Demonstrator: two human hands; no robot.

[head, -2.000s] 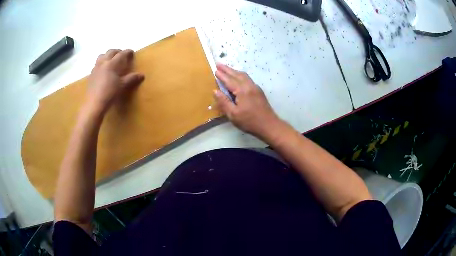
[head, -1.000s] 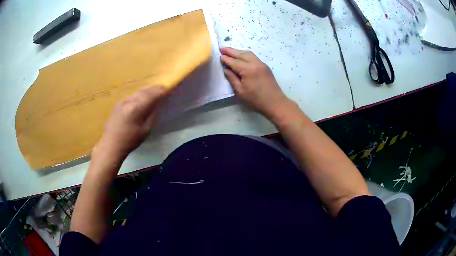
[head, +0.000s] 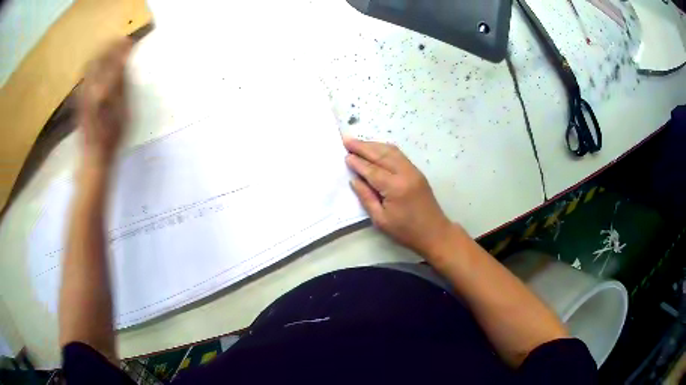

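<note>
The white fabric stack (head: 218, 203) lies on the table in front of me, its top sheet marked with thin printed lines. My right hand (head: 391, 188) rests at the stack's right end, its fingertips on the edge. My left hand (head: 105, 98) is blurred and at the upper left, beside the tan-orange card pattern (head: 53, 60). The card is tilted and off the stack, partly cut off by the picture's edge. The blur hides whether my left fingers grip it.
Grey base plate (head: 451, 22) of the cutter at the top. Black-handled shears (head: 583, 124) lie right of a dark table seam. A white piece (head: 658, 37) is at the far upper right. A white round bin (head: 602, 316) stands on the floor at the lower right.
The card has come off the stack to the upper left, along with my left hand, baring the printed top sheet. My right hand stays at the stack's right end. The dark bar is out of view.
</note>
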